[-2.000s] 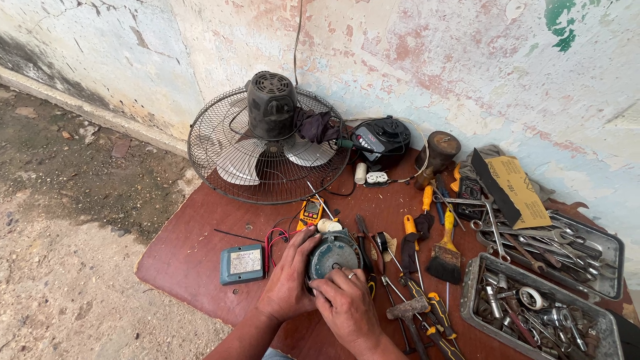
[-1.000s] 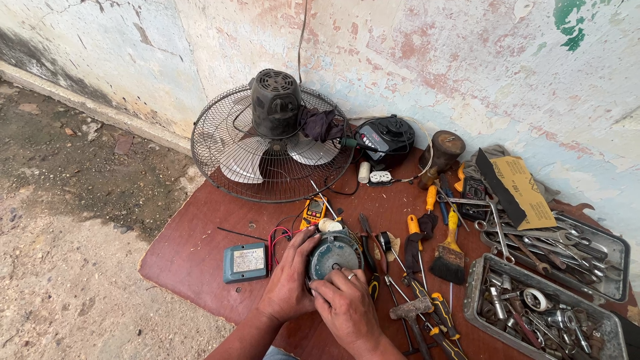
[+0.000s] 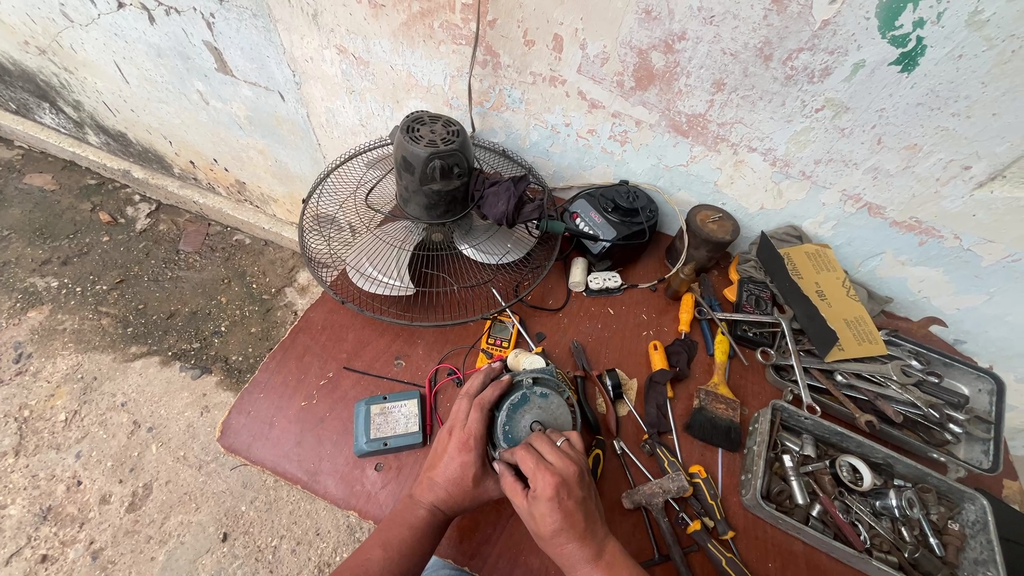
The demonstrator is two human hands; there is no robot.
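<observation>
A round, worn blue-green motor housing [image 3: 533, 410] stands near the front middle of the wooden table. My left hand [image 3: 464, 448] grips its left side. My right hand [image 3: 552, 488], with a ring on one finger, lies on the housing's front right, fingers bent at the face; whether they pinch something small is hidden. Just behind the housing lies a pale cylinder, probably a capacitor [image 3: 525, 360], and beyond it a yellow digital multimeter [image 3: 498, 336]. A blue-green cover with a label [image 3: 389, 424] rests to the left, beside red and black test leads [image 3: 432, 392].
A caged fan [image 3: 432, 240] lies at the back left against the wall. Pliers [image 3: 588, 384], screwdrivers, a hammer [image 3: 658, 492] and a paintbrush [image 3: 714, 412] spread to the right. Farther right are a metal tray of sockets [image 3: 872, 504] and a tray of wrenches [image 3: 984, 408].
</observation>
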